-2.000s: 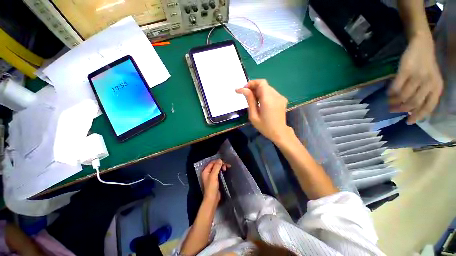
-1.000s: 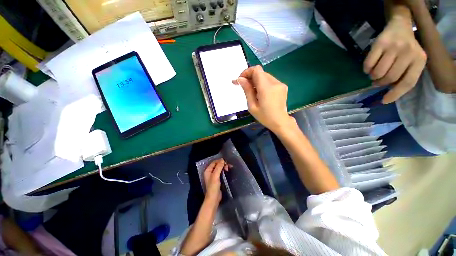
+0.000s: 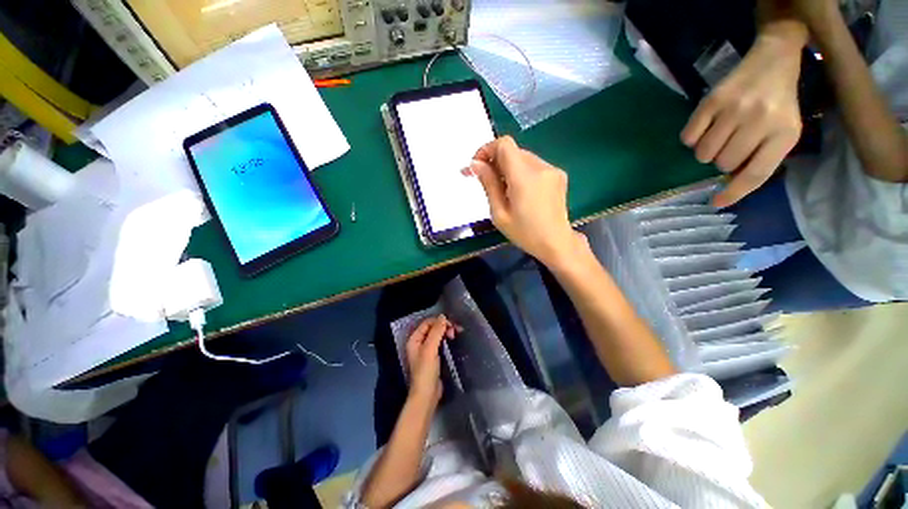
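Note:
A tablet with a white screen (image 3: 443,149) lies on the green bench mat, with a pale rim showing under its left edge. My right hand (image 3: 530,197) is over the tablet's right side, thumb and forefinger pinched together on what looks like a tiny piece, too small to name. My left hand (image 3: 428,350) is low at my lap, its fingers around the edge of a dark strip, likely a tablet seen edge-on, by a silvery bubble wrap bag (image 3: 480,348). A second tablet (image 3: 261,189) with a blue lock screen lies to the left.
A grey test instrument (image 3: 403,25) stands behind. Paper sheets (image 3: 75,268) and a white charger (image 3: 194,288) with a hanging cord lie left. A clear plastic bag (image 3: 546,60) lies behind the centre tablet. Upright whitish sleeves (image 3: 712,288) stand right. Another person's hand (image 3: 752,114) is at upper right.
My right hand has shifted only slightly over the white screen. My left hand has stayed in place. The other person's hand has moved left. The view has shifted slightly since the earliest frame.

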